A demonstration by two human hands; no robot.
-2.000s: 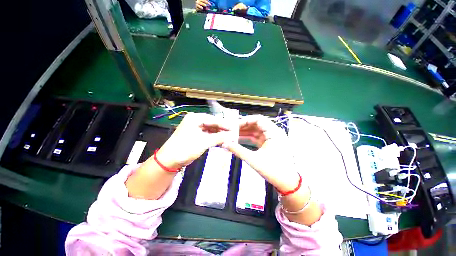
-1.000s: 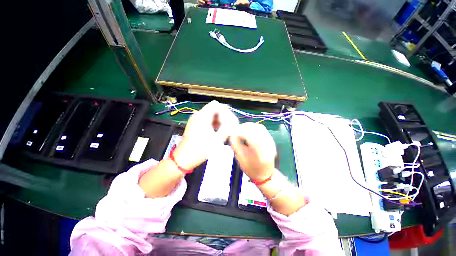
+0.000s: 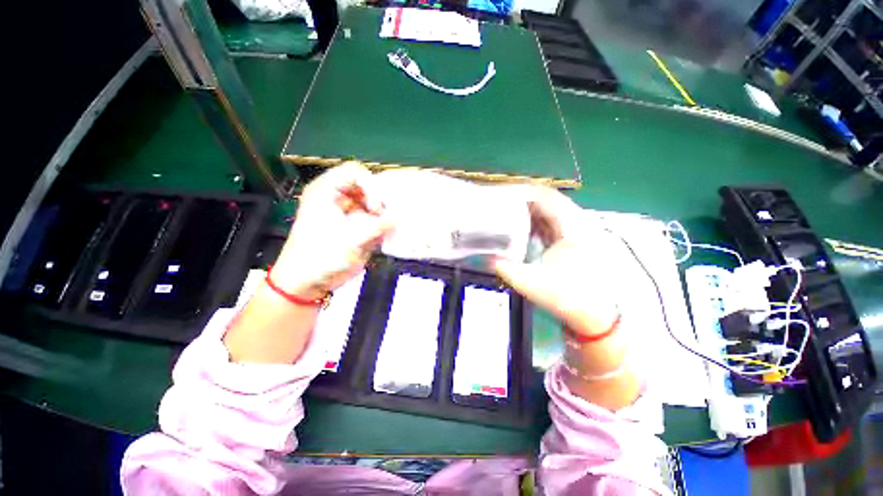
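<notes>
My left hand [image 3: 334,228] and my right hand [image 3: 571,276] hold a small white item [image 3: 455,218] between them, above the black phone tray [image 3: 520,363]. The item is pale and blurred, and I cannot tell whether it is a card or a bag. Below it in the tray lie a smartphone with a plain white screen [image 3: 409,334] and one with a white screen and a red and green block at the bottom [image 3: 482,339]. Another lit phone [image 3: 341,325] shows at their left, partly hidden by my left arm.
A second tray with dark phones [image 3: 198,257] lies at left. Behind is the raised green platform [image 3: 436,126] with a short white cable [image 3: 441,85]. At right are white paper sheets [image 3: 668,339], the power strip [image 3: 721,387] with plugs, and another black tray [image 3: 804,291]. A metal post [image 3: 218,97] stands at back left.
My hands have moved apart from their close, pinching position, and the white item now shows wide between them. The view has shifted slightly.
</notes>
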